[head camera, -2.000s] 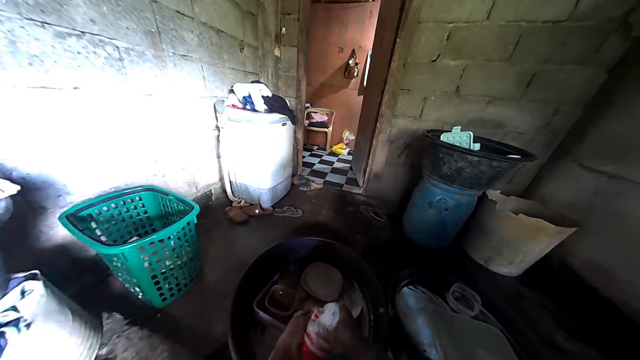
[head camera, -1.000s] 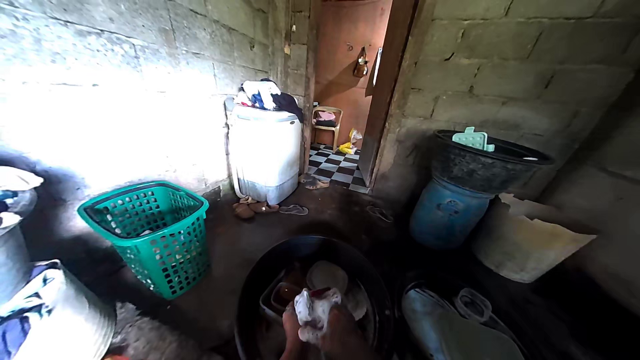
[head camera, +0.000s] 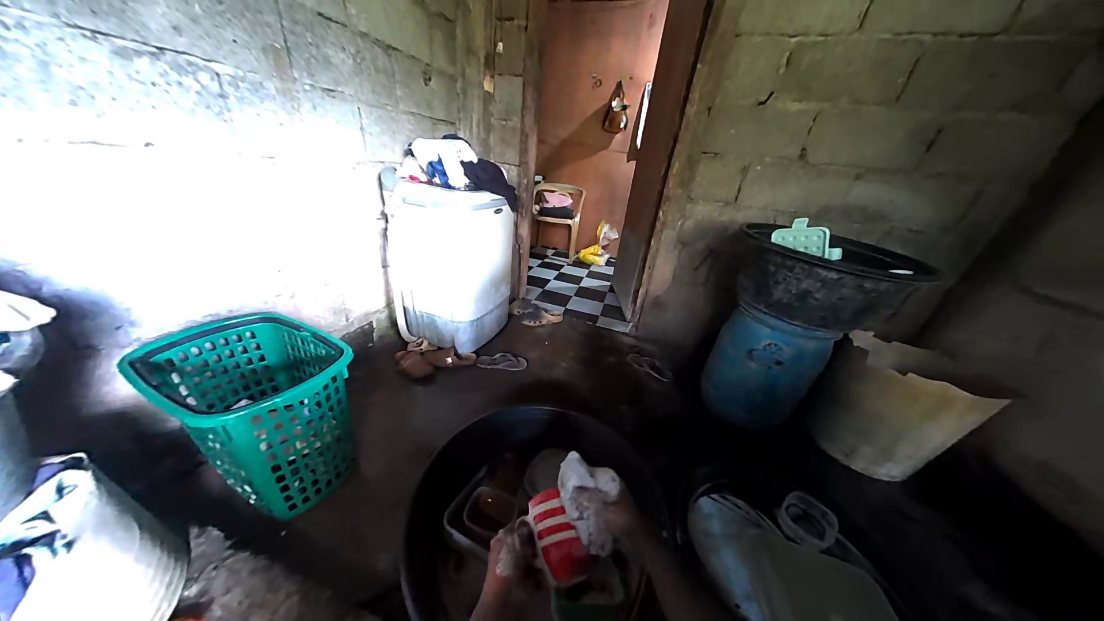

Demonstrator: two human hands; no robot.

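Over a round black basin (head camera: 440,448), my left hand (head camera: 511,552) grips a red-and-white striped cup (head camera: 556,535) from its left side. A bunched white cloth (head camera: 588,496), with what looks like suds on it, is in my right hand (head camera: 623,517), pressed to the cup's upper right side. Suds cover the fingers of my left hand. Inside the basin lie clear plastic containers (head camera: 490,509) at the left and a round dish (head camera: 546,470) behind the cup. A green item (head camera: 591,599) sits low in the basin, partly hidden.
A green laundry basket (head camera: 302,440) stands left, near a white washing machine (head camera: 453,267) with clothes on top. Sandals (head camera: 502,361) lie on the floor. To the right are a second basin holding containers (head camera: 808,520), a blue drum (head camera: 768,366) under a black tub (head camera: 828,289), and a broken pale bucket (head camera: 897,418).
The striped cup has been raised and now shows clearly between my hands; one second ago the white cloth mostly covered it. My right hand has moved to the cup's right side.
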